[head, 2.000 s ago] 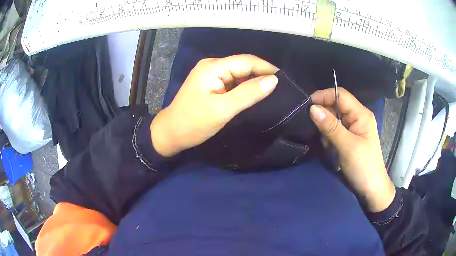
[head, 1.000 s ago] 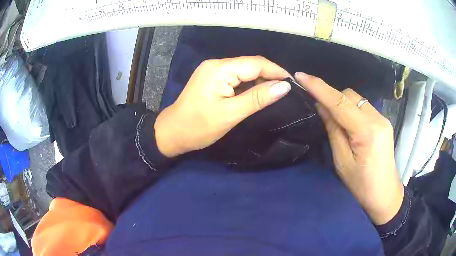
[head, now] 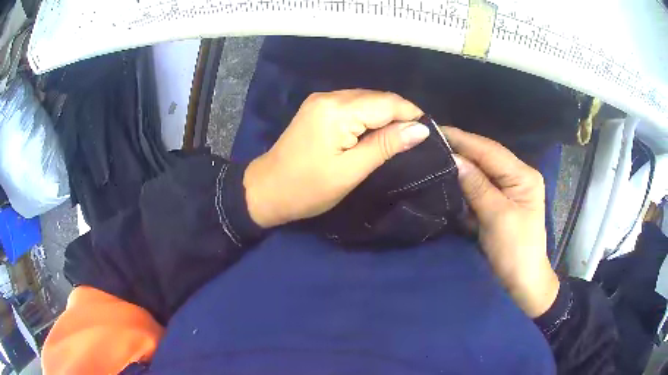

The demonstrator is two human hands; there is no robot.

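A black garment piece point(head: 410, 172) with pale stitch lines lies over the dark blue lap cloth, its upper corner raised between my hands. My left hand point(head: 333, 157) pinches the top edge between thumb and forefinger. My right hand point(head: 505, 205) holds the corner to the right, thumb on top and fingers behind the cloth. A thin bright line runs along the edge between the two hands; I cannot tell whether it is thread, stitching or a blade. No snips show clearly in my right hand.
The white table edge with a ruler tape point(head: 373, 10) and a yellowish tape piece point(head: 480, 28) crosses the top. Dark cloth point(head: 110, 124) hangs at the left, beside a pale plastic bag point(head: 29, 157). Orange cloth point(head: 99, 333) is at lower left. A white panel point(head: 604, 183) stands at right.
The bright pointed tool seen in my right hand earlier no longer shows clearly. My right hand went up to the left fingertips, then came back down to grip the corner. The left hand shifted slightly right.
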